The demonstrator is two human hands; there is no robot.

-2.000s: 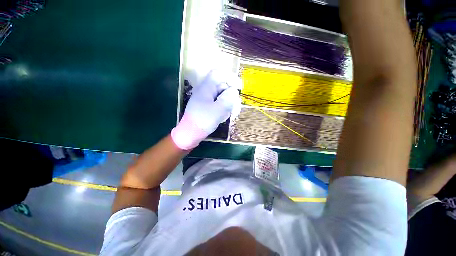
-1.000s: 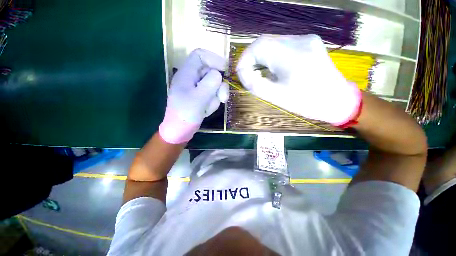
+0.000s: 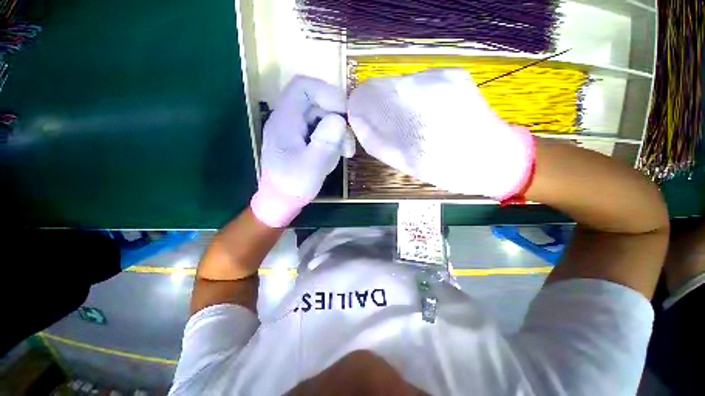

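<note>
My left hand (image 3: 298, 147), in a white knit glove with a pink cuff, is pinched at the tray's left section; a tiny dark connector housing barely shows at its fingertips. My right hand (image 3: 444, 135), gloved with a red band at the wrist, is closed with its fingertips against the left ones. A thin dark wire (image 3: 529, 66) sticks out behind the right hand, over the yellow wires (image 3: 541, 97). Its held end is hidden. Purple wires (image 3: 448, 23) lie beyond the yellow ones, brown wires (image 3: 379, 179) nearest the body, partly under the right hand.
The white tray (image 3: 246, 85) lies on a green bench (image 3: 124, 116). Loose black pieces (image 3: 332, 186) show in its left section. Mixed-colour wire bundles (image 3: 676, 93) lie at the right edge, others (image 3: 11, 39) at the far left. Another person's arm (image 3: 686, 259) shows at the right.
My right arm came back from the far side to meet my left hand. The dark wire now sticks out behind the right hand; the trailing yellow wire no longer shows. The view shifted slightly.
</note>
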